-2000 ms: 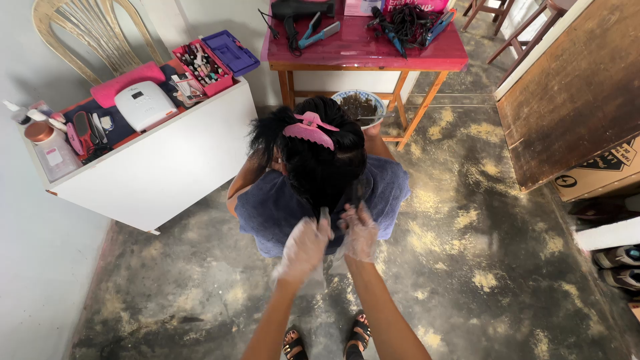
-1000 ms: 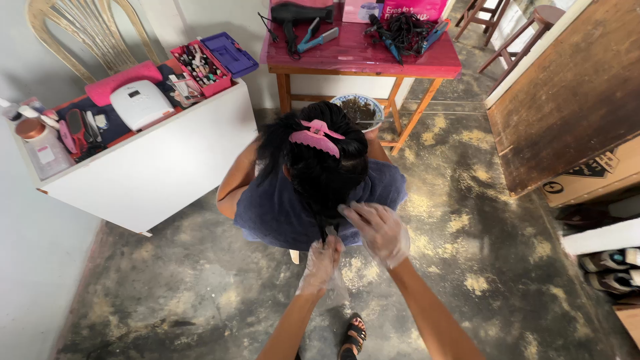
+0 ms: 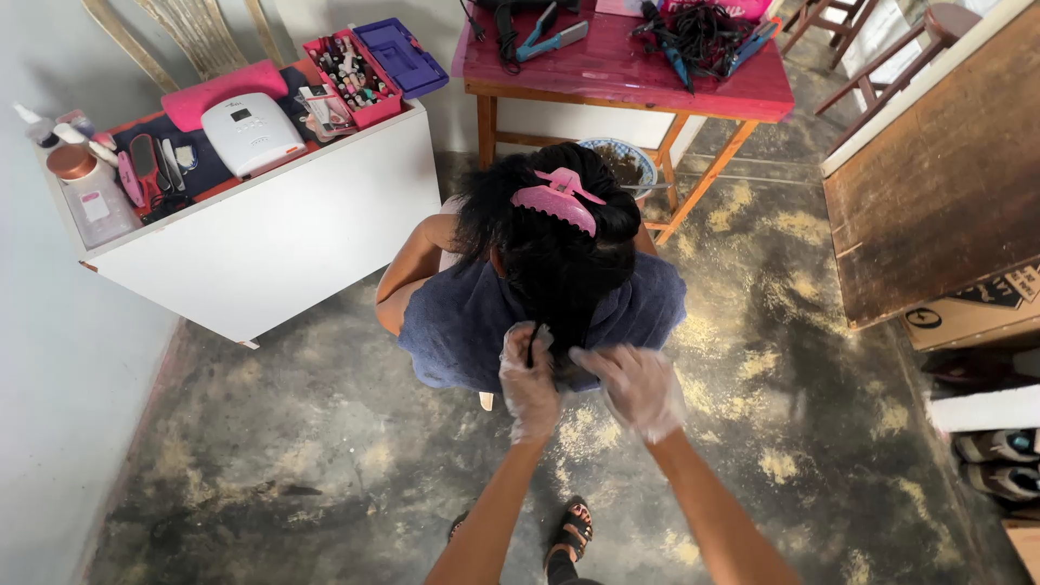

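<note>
A seated person's black hair [image 3: 561,276] hangs down over a blue towel [image 3: 455,341] on the shoulders. A pink claw clip [image 3: 561,200] holds the upper hair on top of the head. My left hand [image 3: 530,378], in a clear plastic glove, is closed on a thin dark strand at the lower hair. Just to its right, my gloved right hand [image 3: 638,388] is beside the hair ends, slightly blurred, its fingers bent toward them; whether it grips any hair cannot be told.
Beyond the head, a bowl [image 3: 621,162] holds dark stuff near a pink-topped table [image 3: 569,77] bearing flat irons [image 3: 552,42] and cords. At left, a white cabinet [image 3: 276,227] carries a white nail lamp [image 3: 252,134] and a nail polish box [image 3: 353,77]. A wooden panel [image 3: 934,179] stands right.
Two seconds ago both hands were close together at the hair ends. My right hand has since moved right; one second ago it was higher against the hair, and it is now lower.
</note>
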